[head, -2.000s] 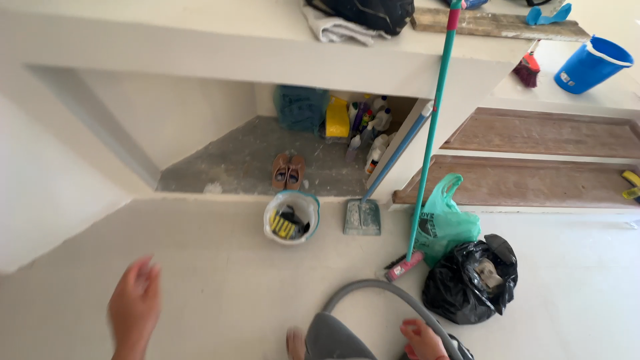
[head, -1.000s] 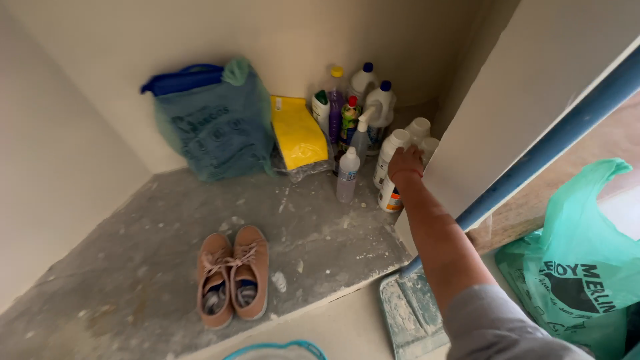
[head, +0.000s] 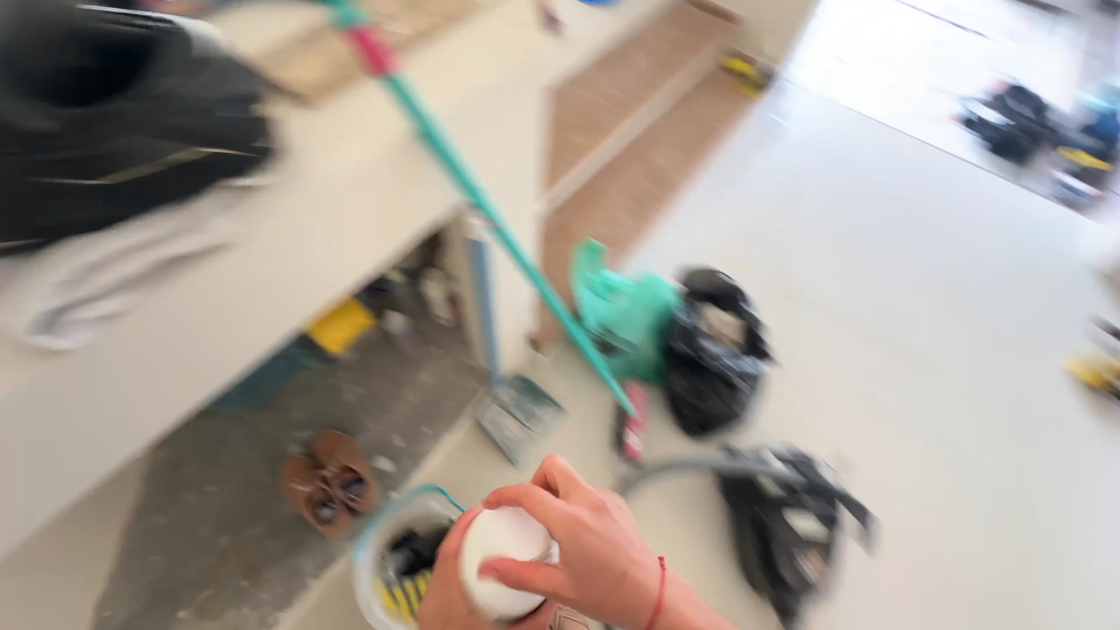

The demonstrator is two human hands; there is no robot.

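Both hands are together at the bottom middle, on a white bottle (head: 505, 564) seen from its top. My left hand (head: 446, 582) is wrapped round its left side, mostly hidden behind it. My right hand (head: 582, 538), with a red cord at the wrist, has its thumb and fingers on the white top. Just left of the hands stands a whitish bucket (head: 372, 547) holding dark and yellow-striped things. Beyond them lie a dustpan (head: 518, 418) with a blue handle and a broom head (head: 632, 424) on a green pole.
Brown shoes (head: 331, 481) sit in the grey niche beside a yellow packet (head: 341, 325). A green plastic bag (head: 626, 306), a black bin bag (head: 716, 359) and a dark vacuum cleaner (head: 783, 534) stand on the floor. A dark bag (head: 114, 131) rests on the ledge.
One second ago a hand was reaching to white bottles in the niche; now both hands are on a white bottle, outside it. The view has swung back and right.
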